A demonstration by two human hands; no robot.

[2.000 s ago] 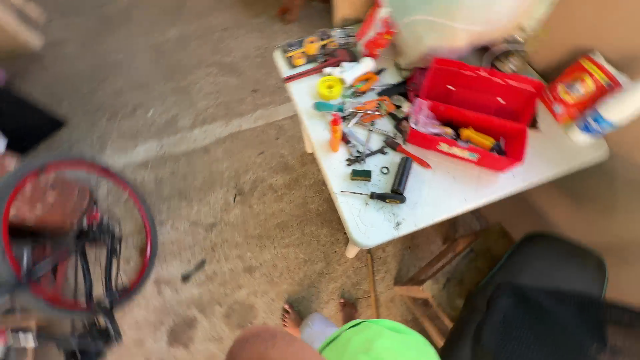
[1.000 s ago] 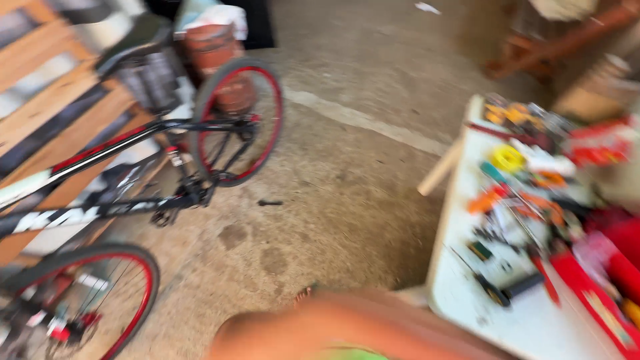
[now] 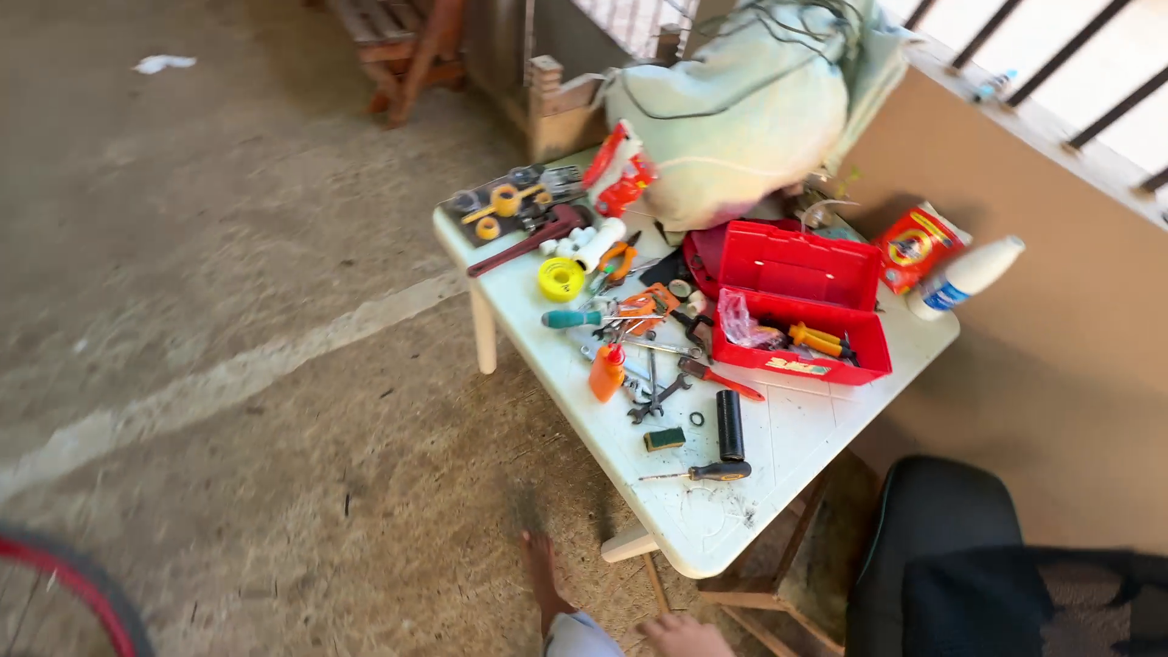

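Note:
At the bottom edge, what looks like my right hand (image 3: 684,635) is partly in view beside my leg, blurred and cut off by the frame. It is below the white plastic table (image 3: 712,538), apart from it; no held object shows. My left hand is out of view. On the table lie a screwdriver (image 3: 721,471), a black cylinder (image 3: 730,425), a green-and-yellow sponge (image 3: 664,439), open-end wrenches (image 3: 673,392), an orange bottle (image 3: 606,372), yellow tape (image 3: 560,279) and a red pipe wrench (image 3: 525,246). A red toolbox (image 3: 794,351) stands open with yellow-handled tools inside.
A black chair (image 3: 944,520) stands right of the table, near a wooden frame (image 3: 744,599). A bulky pale sack (image 3: 730,119) is behind the tools. Part of a red-rimmed bicycle wheel (image 3: 87,584) shows lower left. A wooden stand (image 3: 424,59) is at the top.
The view has swung from the bicycle back to the table. A hand now shows at the bottom edge. No tabletop object has plainly moved.

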